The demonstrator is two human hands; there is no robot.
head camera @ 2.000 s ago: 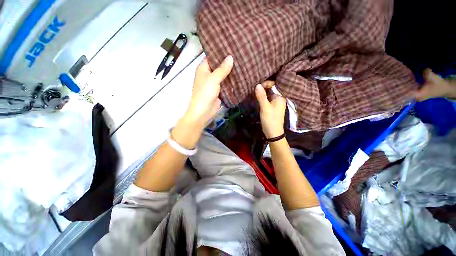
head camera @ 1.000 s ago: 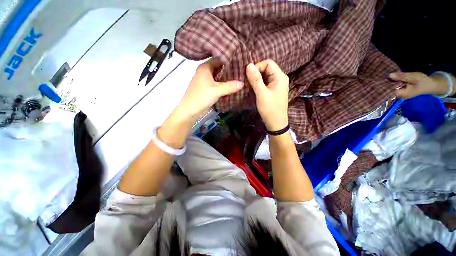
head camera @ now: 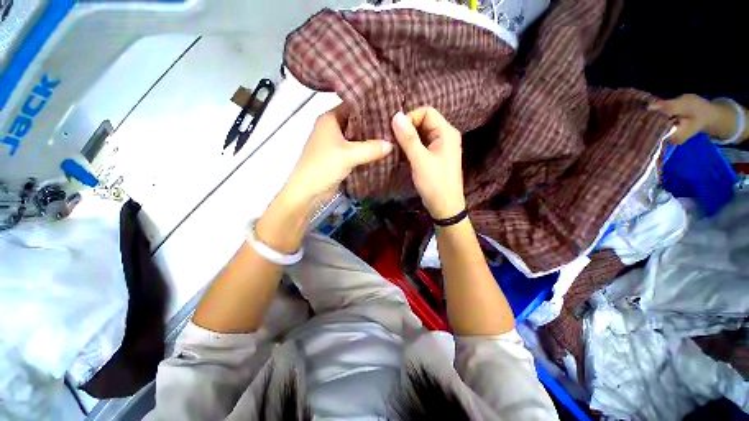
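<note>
The brown checked garment is held up in front of me, over the table's right edge and the bin. My left hand, with a white band at the wrist, grips a fold of it between thumb and fingers. My right hand, with a dark band, pinches the cloth just to the right of that. The fingers under the cloth are hidden. Another person's hand holds the garment's white-edged end at the right.
Black thread snips lie on the white machine table. The JACK machine stands at left. A white garment with a dark strip lies at lower left. A blue bin with pale pieces is at right.
Over two seconds my hands have come together on a fold of the checked garment. The other person's hand has moved onto its right end, and since the last frame that edge has swung lower.
</note>
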